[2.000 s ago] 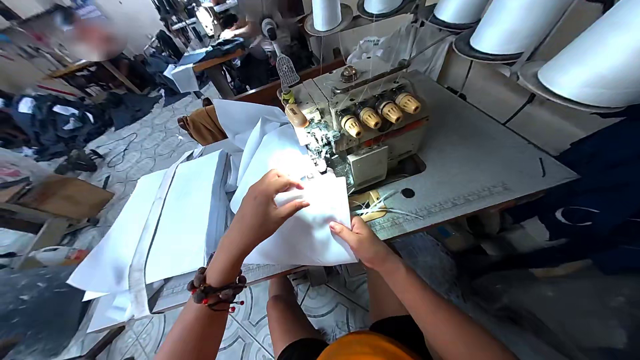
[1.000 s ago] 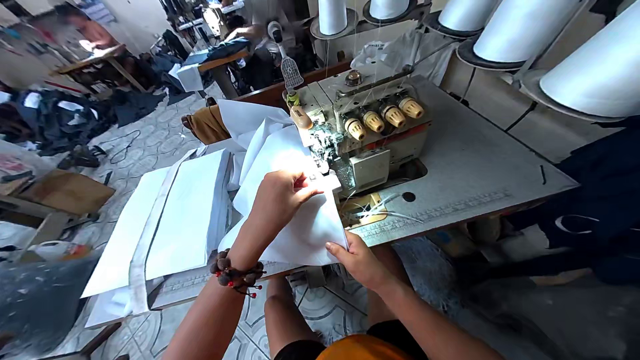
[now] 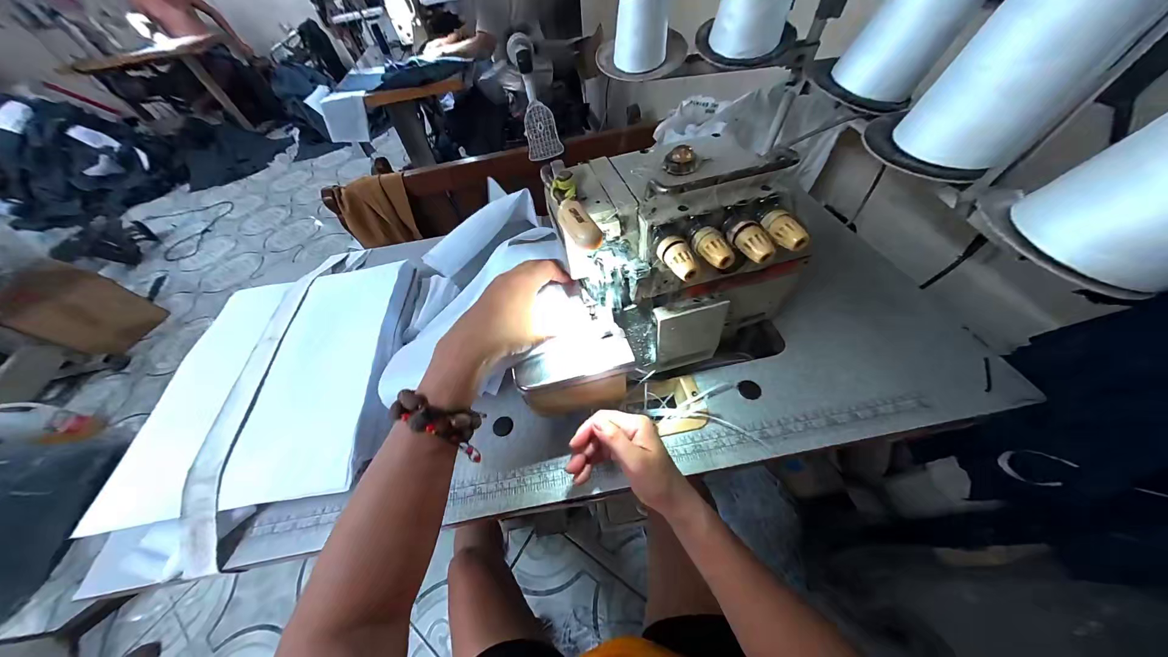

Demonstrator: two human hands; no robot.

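Note:
An overlock sewing machine (image 3: 693,237) with several tan tension dials is set into the grey table, its lamp glaring near the needle. My left hand (image 3: 516,315), a beaded bracelet on its wrist, reaches beside the needle area, over bunched white fabric (image 3: 438,342); the glare hides its fingertips, so whether it grips the fabric is unclear. My right hand (image 3: 625,452) is above the table's front edge with fingers curled and no cloth seen in it, near loose thread tails (image 3: 707,406). At the left lies a stack of white fabric pieces (image 3: 319,383) under a pale strip (image 3: 242,420).
Large white thread cones (image 3: 958,91) stand on a rack at the upper right. A brown cloth (image 3: 379,210) hangs over a wooden edge behind the table. Dark garments (image 3: 73,164) are heaped on the tiled floor. Other people work in the background.
The white piece that both hands held flat at the table's front is gone from there, baring the machine's metal plate. My right hand has let go of it. My left hand has moved toward the needle area.

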